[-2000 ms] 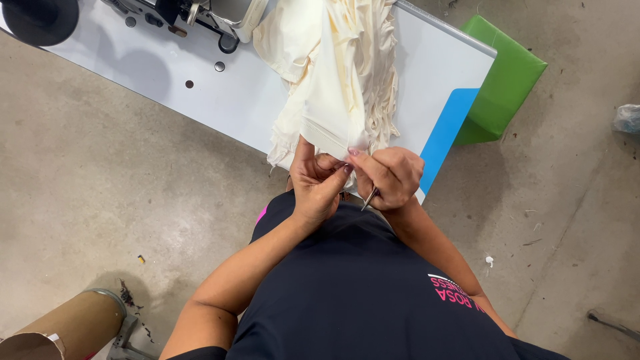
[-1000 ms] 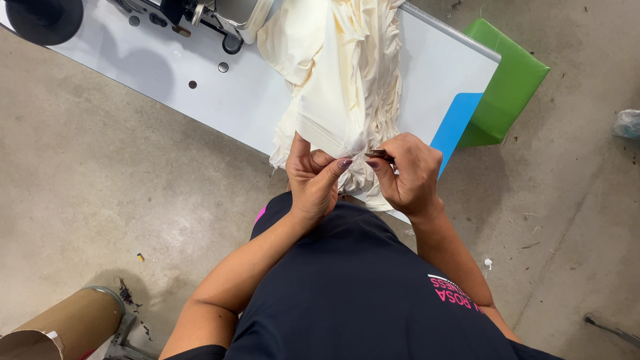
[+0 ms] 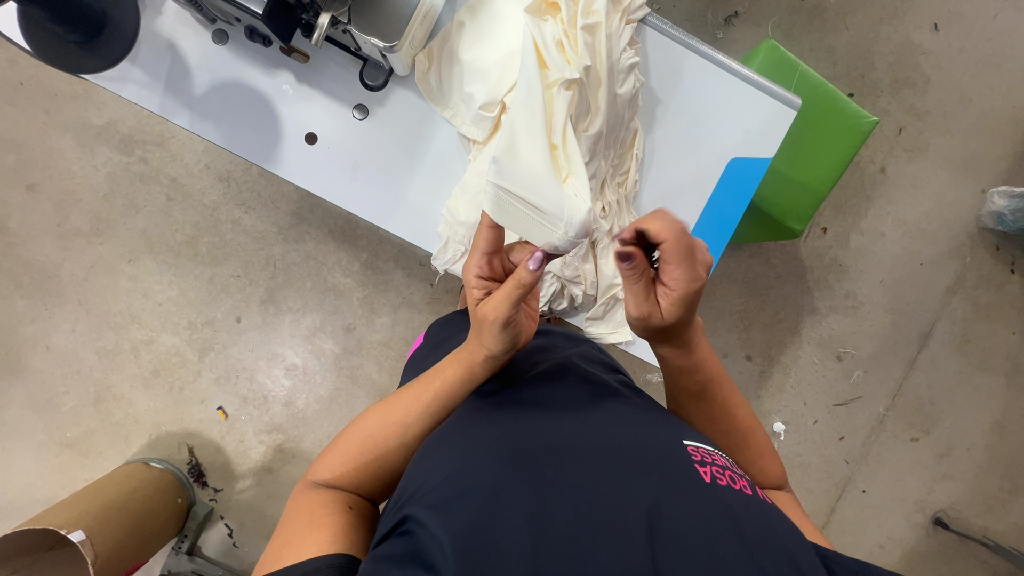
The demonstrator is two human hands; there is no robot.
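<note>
My left hand [image 3: 504, 292] pinches the stitched hem corner of a cream fabric piece [image 3: 532, 176] between thumb and fingers. More cream fabric [image 3: 612, 120] lies bunched under and beside it, with ruffled edges hanging over the table's front edge. To the right of the hem, apart from it, my right hand [image 3: 664, 276] is raised with its fingers curled. A small dark object shows partly inside those fingers; what it is cannot be made out, as the hand is blurred.
A sewing machine [image 3: 392, 28] stands at the back left of the white table [image 3: 320, 180], beside a black round base [image 3: 78, 32] and small metal discs. A blue sheet [image 3: 732, 204] and green box [image 3: 824, 144] are at the right. A cardboard tube [image 3: 112, 512] stands lower left.
My right hand has moved away from the fabric hem to the right. The metal tool seen in it two seconds ago is now mostly hidden. My left hand keeps hold of the hem.
</note>
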